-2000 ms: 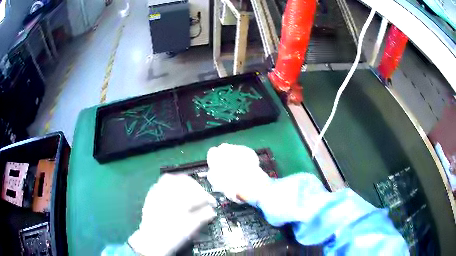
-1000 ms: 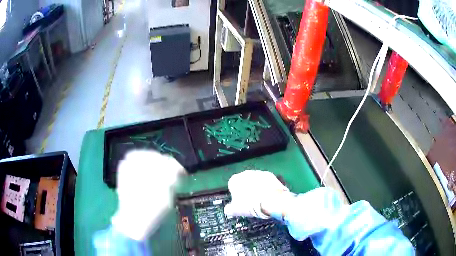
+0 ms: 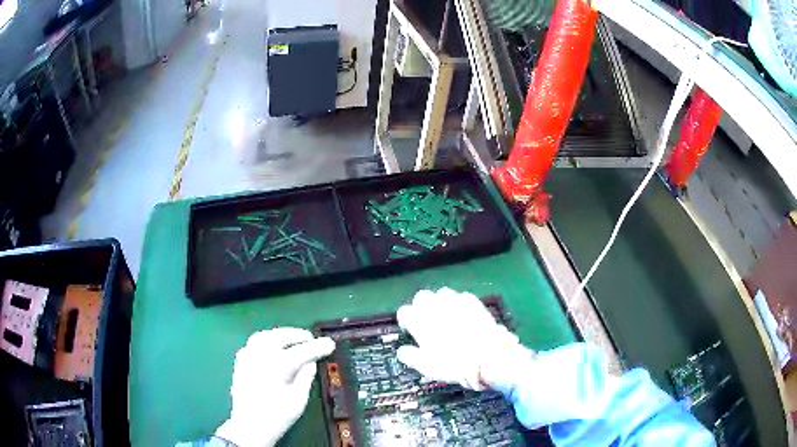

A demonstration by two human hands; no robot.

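A dark rectangular carrier (image 3: 336, 403) with orange-brown edge pieces lies on the green bench mat at the bottom centre. Green circuit boards (image 3: 437, 417) densely covered with parts sit in it. My left hand (image 3: 275, 377), white-gloved, is at the carrier's upper left corner, thumb and fingertips together; whether it pinches anything is hidden. My right hand (image 3: 459, 339), white-gloved, rests over the upper part of the boards with fingers bent. What lies under its fingers is hidden. The carrier's lower edge is cut off by the picture.
A black two-compartment tray (image 3: 349, 264) with thin green strips stands at the bench's far edge. A black tote (image 3: 112, 288) with pinkish and orange plates is at left. A conveyor belt (image 3: 629, 253) carries boards (image 3: 710, 384) at right, beside a red-wrapped post (image 3: 552, 113) and hanging white cable (image 3: 631, 196).
My left hand has come down from over the tray's left compartment to the carrier's upper left edge. My right hand stays over the boards. The camera view has shifted.
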